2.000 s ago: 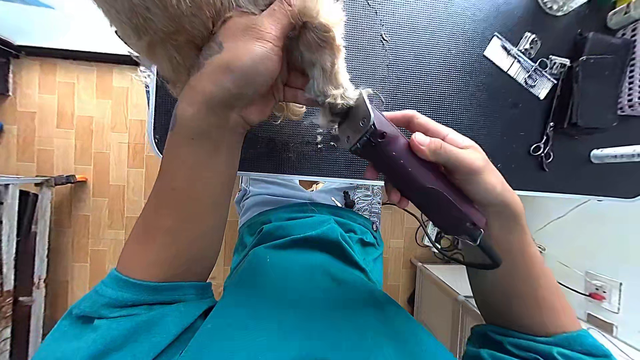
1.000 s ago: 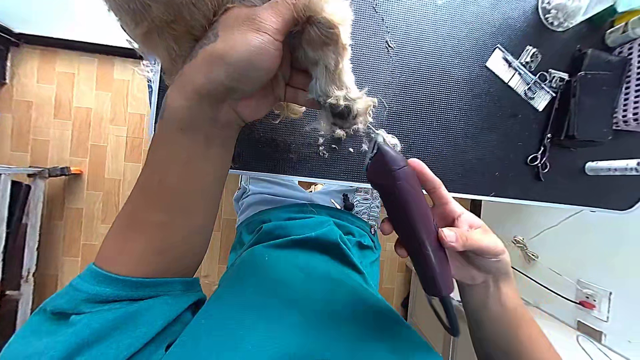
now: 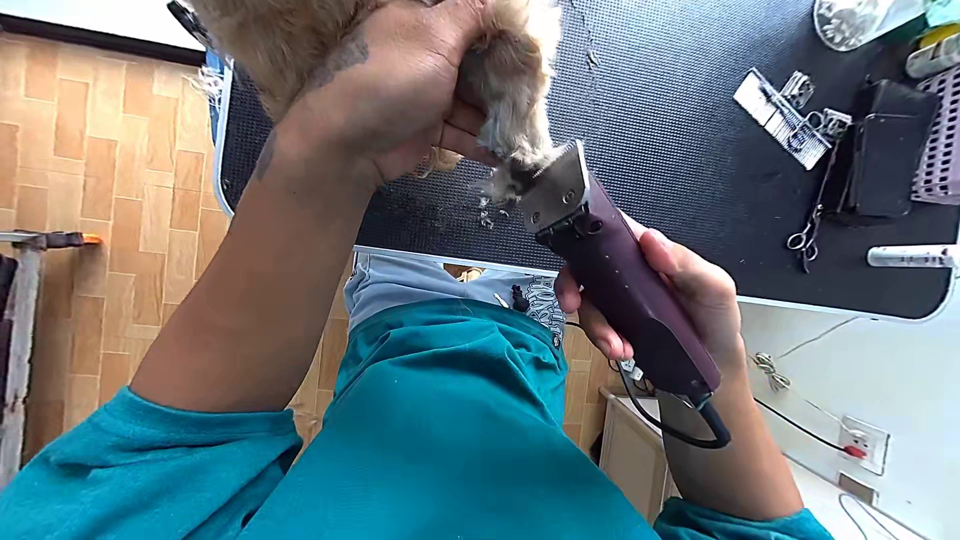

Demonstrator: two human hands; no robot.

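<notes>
My left hand (image 3: 405, 82) grips a leg of a light tan, curly-coated animal (image 3: 277, 37), probably a dog, at the top of the view; its head is out of view. The furry lower leg and paw (image 3: 517, 112) point down toward me. A corded purple electric clipper (image 3: 630, 285) is held in my right hand (image 3: 690, 300), its metal blade (image 3: 559, 187) against the fur at the paw's end. Loose fur tufts (image 3: 491, 214) lie by the blade on the black textured grooming table (image 3: 660, 135).
At the table's right lie metal combs (image 3: 780, 116), scissors (image 3: 806, 236), a black case (image 3: 885, 150), a purple perforated basket (image 3: 941, 142) and a white tube (image 3: 911, 256). A clear container (image 3: 847, 22) stands at the top right. Below, the clipper's cord (image 3: 667, 431) loops near a wall socket (image 3: 862, 442).
One second ago the clipper was just below the paw, its blade edge-on; it has moved up and turned, its blade flat side showing against the fur. My left hand still holds the leg.
</notes>
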